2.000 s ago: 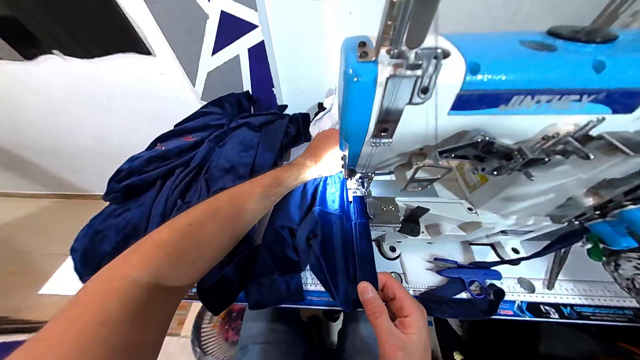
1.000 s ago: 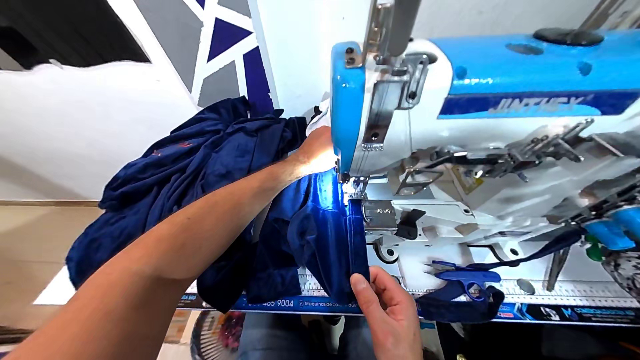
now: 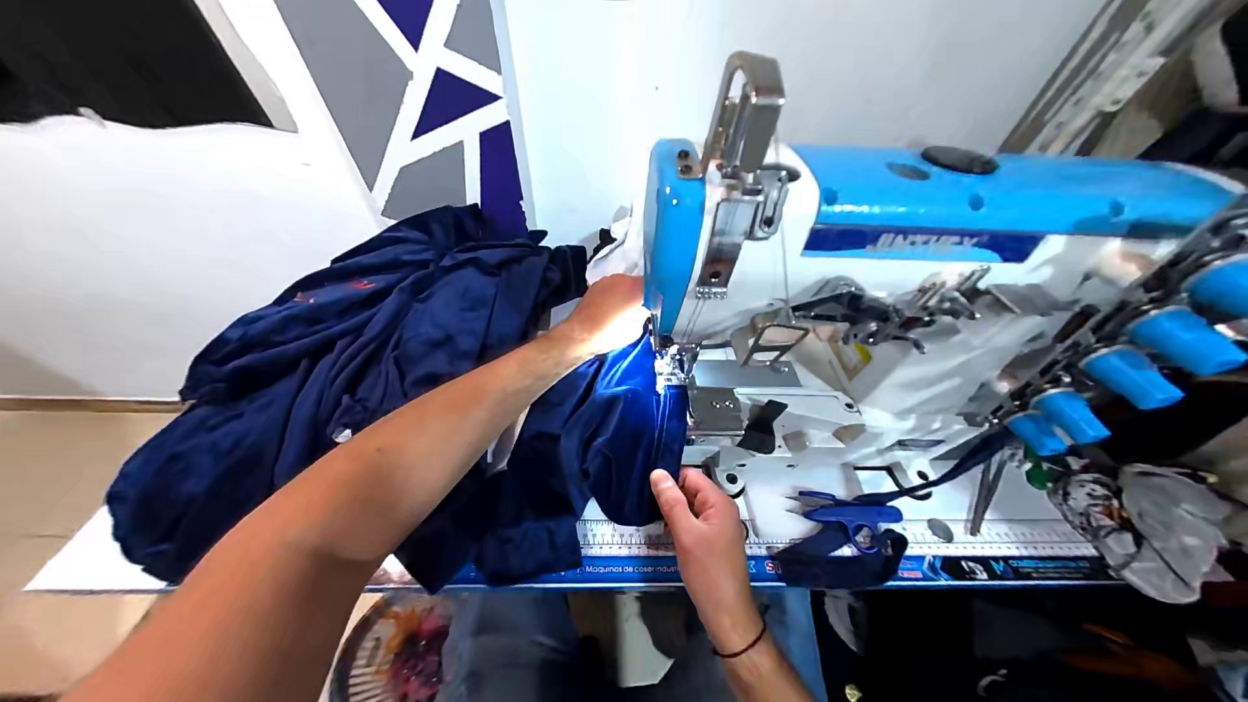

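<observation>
A blue and white Jinthex industrial sewing machine [image 3: 926,205] stands at the right. Navy fabric [image 3: 624,439] lies under its lit presser foot [image 3: 673,366]. My left hand [image 3: 612,310] reaches behind the needle area and rests at the fabric's far side; its fingertips are hidden by the machine head. Nearer to me, my right hand [image 3: 697,507] pinches the fabric's near right edge between thumb and fingers. A heap of navy garments [image 3: 341,361] lies left of the machine, partly behind my left forearm.
Blue-handled thread snips [image 3: 858,522] and a navy fabric strip [image 3: 829,561] lie right of my right hand. Metal tweezers [image 3: 987,492] are farther right, near blue tension knobs [image 3: 1131,375]. A basket [image 3: 356,648] with coloured scraps stands below the table's front edge.
The view has shifted, showing more of the machine's right side. The navy fabric's near end has drawn toward the presser foot, and my right hand still holds its edge.
</observation>
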